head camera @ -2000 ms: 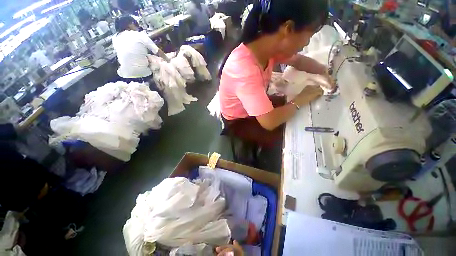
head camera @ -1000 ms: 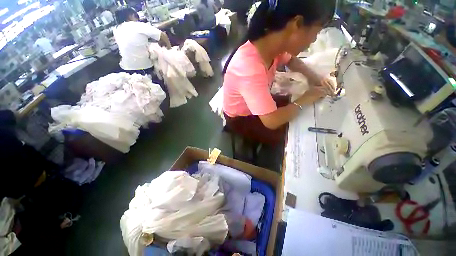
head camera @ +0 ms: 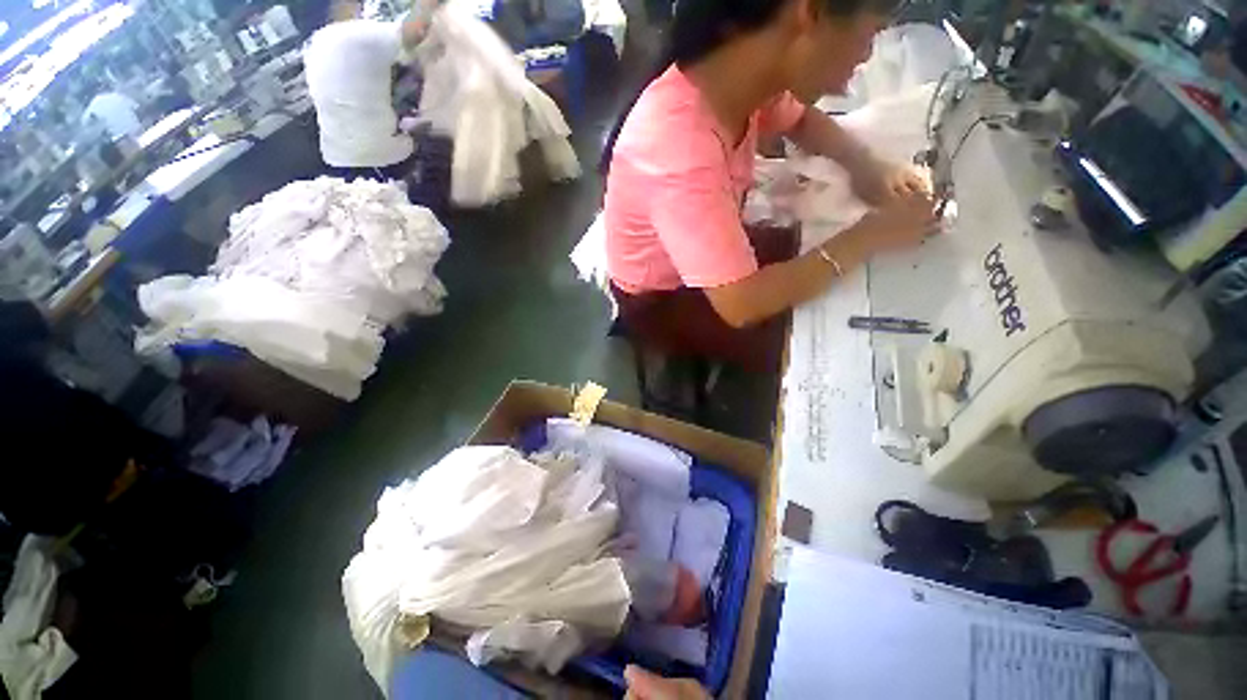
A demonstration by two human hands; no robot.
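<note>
A heap of cream cloth pieces (head camera: pixel 479 540) lies in front of me, over the left part of an open brown carton (head camera: pixel 643 406). Inside the carton is a blue basket (head camera: pixel 740 547) with flat pale lilac-white pieces (head camera: pixel 691 533) and a small reddish patch. A hand, likely my right hand (head camera: pixel 666 687), shows only its fingers at the bottom edge, just below the basket. The edge cuts off the rest, so I cannot tell whether it holds anything. My left hand is not in view.
A person in a pink top sews white cloth at a "brother" machine (head camera: pixel 1053 308). Its table holds a printed sheet (head camera: pixel 889 636), red-handled scissors (head camera: pixel 1146 563) and a black bundle (head camera: pixel 964 550). Another person stands behind a large white cloth heap (head camera: pixel 322 253).
The fingers at the bottom edge show more than one second ago. The person at the back left has lifted the hanging white cloth higher. The view has shifted slightly.
</note>
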